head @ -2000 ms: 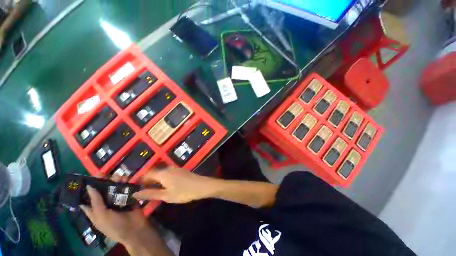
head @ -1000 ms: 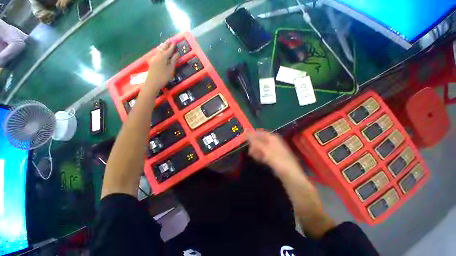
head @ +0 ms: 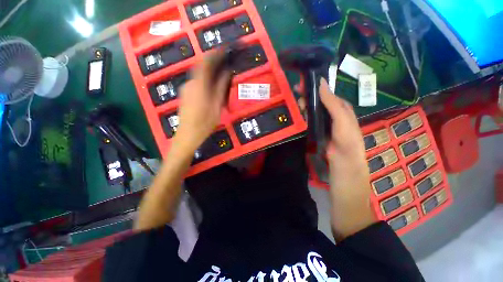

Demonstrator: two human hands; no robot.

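The red phone tray lies in front of me, with black phones face down in its slots. One right-column slot shows a white label slip and no phone. My left hand is blurred over the middle of the tray, its fingers closed on a dark phone held on edge; its face is hidden. My right hand grips a black handheld barcode scanner by its handle, just right of the tray, its wide head at the top.
A second scanner and a black phone lie left of the tray. Beyond are a black device and a fan. White slips lie near the mouse mat. A stacked tray holds gold phones at right.
My left hand has moved from the tray's far end to its middle and taken a phone. The gold phone has left its slot. My right hand has picked up the scanner.
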